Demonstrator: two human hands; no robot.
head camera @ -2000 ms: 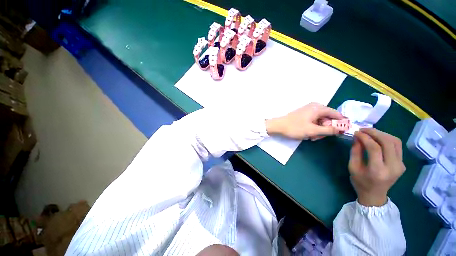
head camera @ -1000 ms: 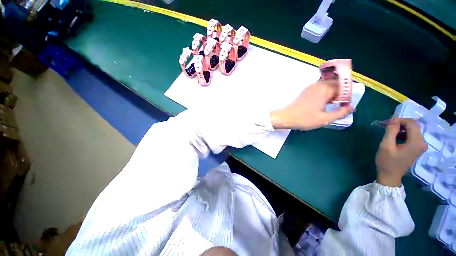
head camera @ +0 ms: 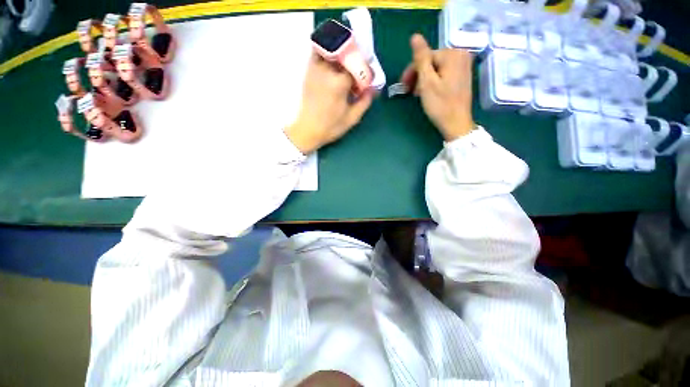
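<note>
My left hand (head camera: 327,102) holds a pink smartwatch (head camera: 340,47), its black screen facing up. A white display stand (head camera: 365,38) stands right beside and behind the watch, partly hidden by the watch and hand. Whether the watch touches the stand's arm I cannot tell. My right hand (head camera: 445,89) is to the right of it, with a small white label (head camera: 397,89) with dark print at its fingertips.
Several pink watches (head camera: 121,83) stand in rows on the white sheet (head camera: 219,98) at the left. Several white stands (head camera: 522,79) stand in tight rows at the right. A yellow stripe (head camera: 219,9) runs along the far side. A grey-clad part of a person (head camera: 660,246) shows at the right edge.
The view has turned and shifted right. The watch in my left hand now shows its screen. A small printed label now shows at my right fingertips, where a thin piece showed before.
</note>
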